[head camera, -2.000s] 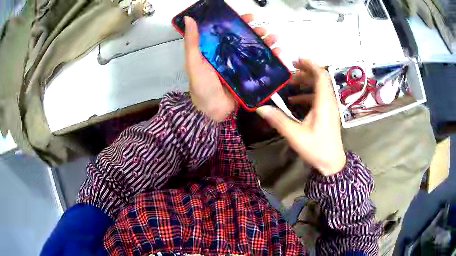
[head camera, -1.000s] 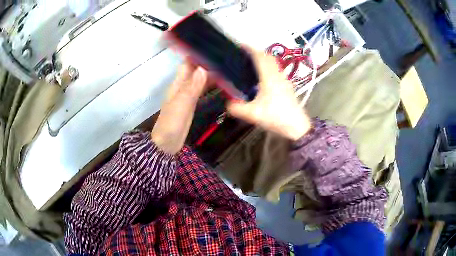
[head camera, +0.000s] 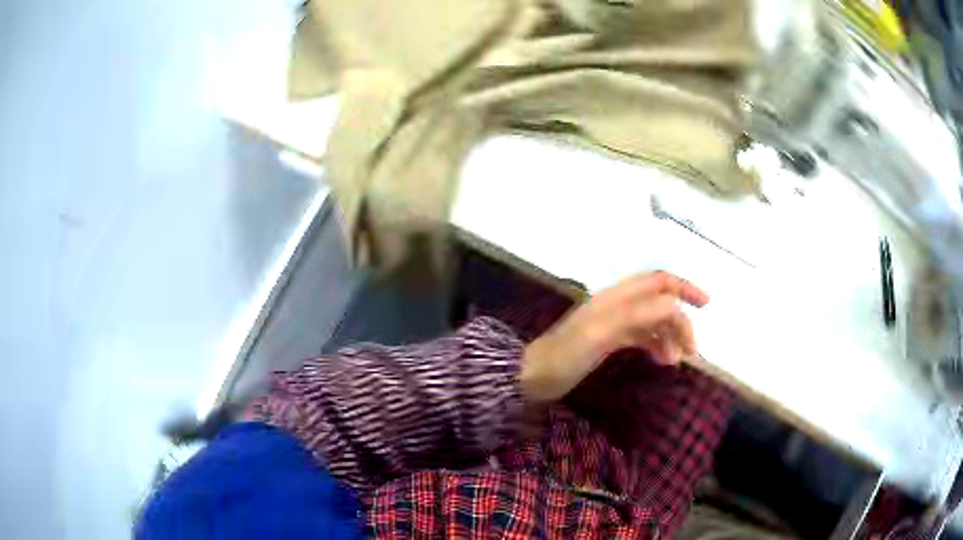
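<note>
My left hand (head camera: 623, 325) is above the table's front edge, palm down, with its fingers partly bent and apart. Nothing shows in it. My right hand is out of the picture; a small patch of dark patterned sleeve shows at the lower right corner. Khaki cloth (head camera: 591, 90) lies in folds across the back of the white table (head camera: 549, 195), and one part hangs over the front edge at the left. The phone is not in view.
The sewing machine (head camera: 898, 137) is blurred at the right, with small metal parts beside the cloth's right end. A slim black tool (head camera: 887, 283) lies on the white surface at the right. A grey surface with a pale edge is at the left.
The view has swung left, bringing the khaki cloth to the top centre. The phone, tool tray and right hand have left the picture. My left hand is away from the phone.
</note>
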